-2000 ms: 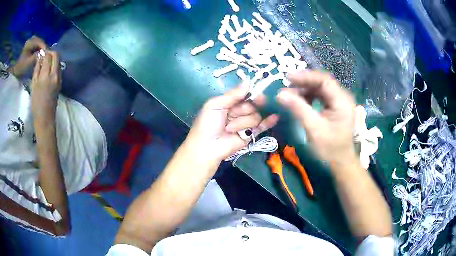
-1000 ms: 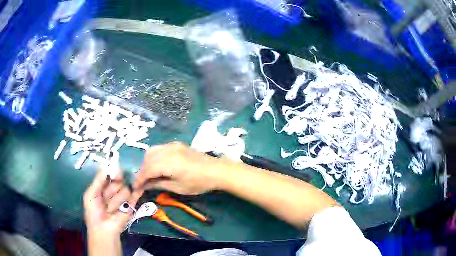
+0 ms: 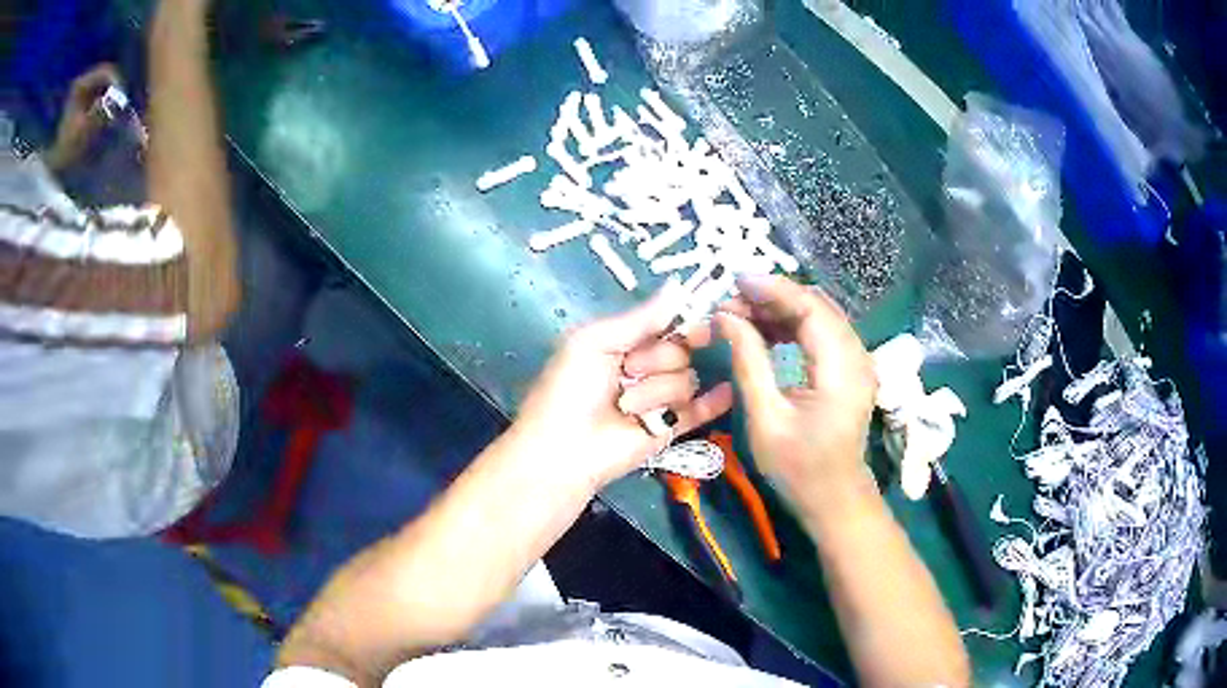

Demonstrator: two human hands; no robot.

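Note:
My left hand [image 3: 612, 383] holds a slim white plastic housing [image 3: 700, 298] between thumb and fingers, its far end raised toward the heap. A bundled white corded piece [image 3: 689, 460] hangs from the same hand, with a small white end with a dark spot between the lower fingers. My right hand [image 3: 807, 383] is at the housing's right side, thumb and fingertips close together at it; whether they grip a tiny part cannot be seen. Loose white housings [image 3: 633, 175] lie in a heap just beyond my hands. Small dark metal parts [image 3: 854, 235] lie on clear plastic to the right.
Orange-handled pliers [image 3: 754, 504] lie below my hands. A tool with a white wrapped head [image 3: 915, 417] and black handle lies right of them. A clear bag [image 3: 996, 229] and a tangled cord pile [image 3: 1117, 511] are farther right. Another person's arm [image 3: 195, 175] is at left.
The view has swung back left from the cord pile. My right hand has come up to the housing's end. The neighbouring person's arm now reaches forward over the bench edge.

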